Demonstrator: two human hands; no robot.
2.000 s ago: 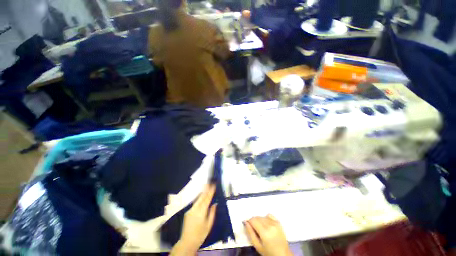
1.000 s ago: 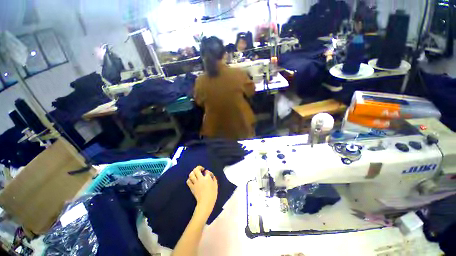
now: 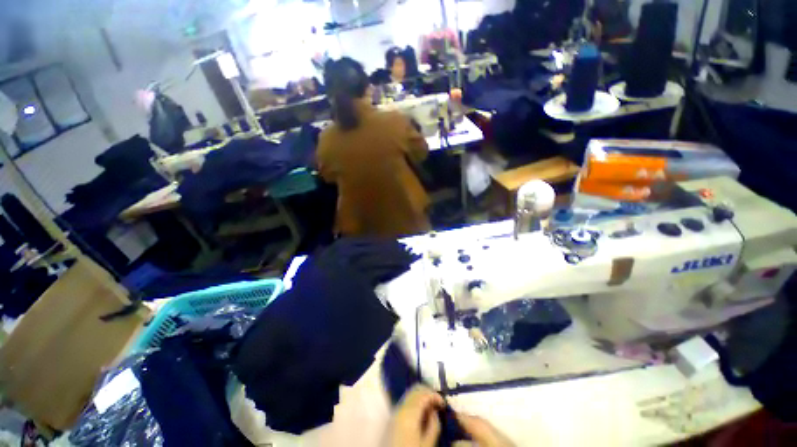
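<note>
A dark cut piece (image 3: pixel 398 368) is held near the front edge of the table, left of and below the needle area. My left hand (image 3: pixel 417 421) grips it, blurred and cut off by the bottom edge. My right hand (image 3: pixel 479 431) is beside it at the piece's lower end, partly out of frame; its fingertips are hard to see. The stack of dark cut pieces (image 3: pixel 315 336) lies fanned to the left. The white sewing machine (image 3: pixel 559 275) stands to the right, its presser foot and needle (image 3: pixel 447 307) at its left end.
A teal basket (image 3: pixel 210 299) with dark cloth and clear plastic bags (image 3: pixel 118 419) is at left. A cardboard sheet (image 3: pixel 70 336) stands far left. A plastic-wrapped dark item (image 3: pixel 524 325) lies under the machine arm. An orange-and-white box (image 3: pixel 625 175) is behind. A person in brown (image 3: pixel 371 166) is beyond.
My left hand has moved from the stack down to the table's front edge with a dark piece. My right hand has come back into view. The camera view has shifted slightly.
</note>
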